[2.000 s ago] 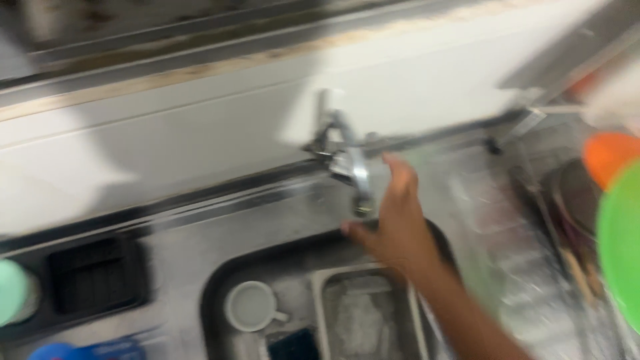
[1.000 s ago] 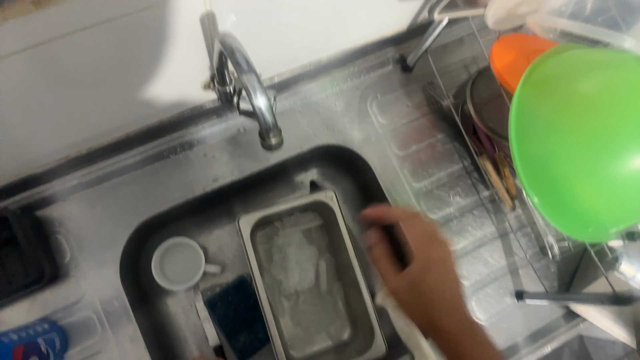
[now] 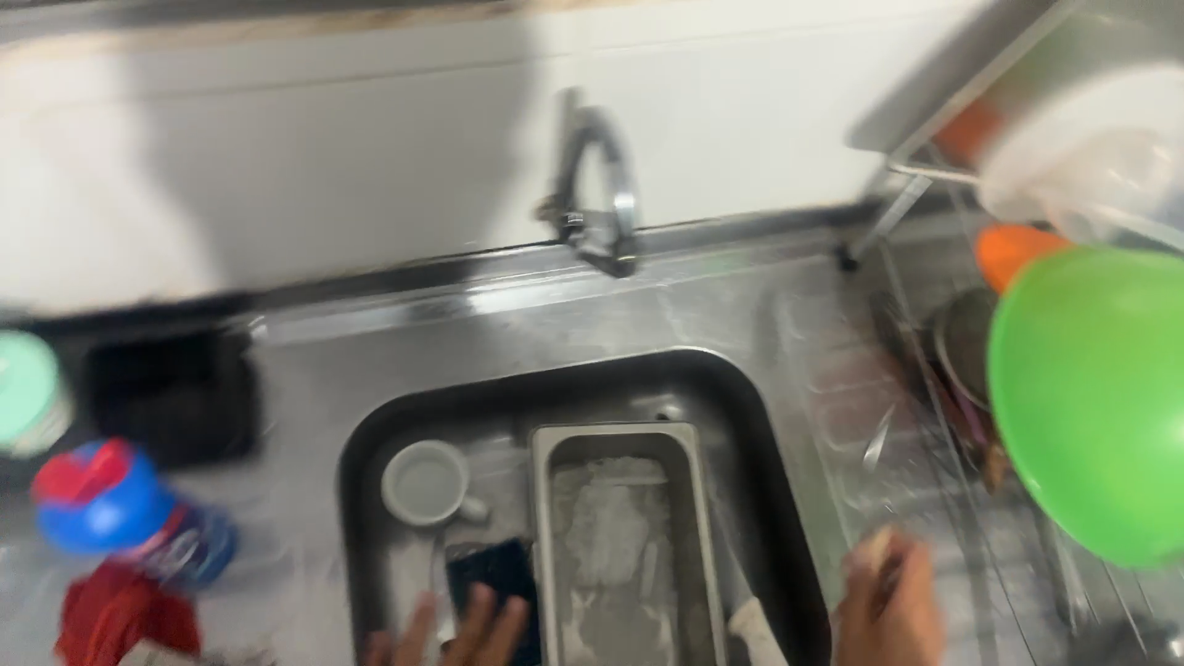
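Note:
My left hand (image 3: pixel 462 638) is at the bottom of the sink (image 3: pixel 444 398), fingers spread over the lower end of a dark rectangular item (image 3: pixel 495 578); contact cannot be told. My right hand (image 3: pixel 893 601) is above the right rim of the sink, fingers curled; whether something small is in them is blurred. Between the hands a rectangular stainless steel pan (image 3: pixel 708 555) stands in the sink with whitish contents, perhaps water or ice. A white mug (image 3: pixel 425 483) sits at the left of the sink. The chrome faucet (image 3: pixel 629 208) rises behind.
At left are a blue bottle with a red cap (image 3: pixel 111 499), a red cloth (image 3: pixel 125 615), a black tray (image 3: pixel 176 398) and a mint-green lidded container (image 3: pixel 28 393). A wire dish rack (image 3: pixel 934 388) with a green bowl (image 3: pixel 1101 407) and an orange item (image 3: pixel 1017 250) stands at right.
The right hand was by the faucet two seconds ago, then beside the steel pan, and is now over the sink's right rim. The left hand has come into view. The view has shifted.

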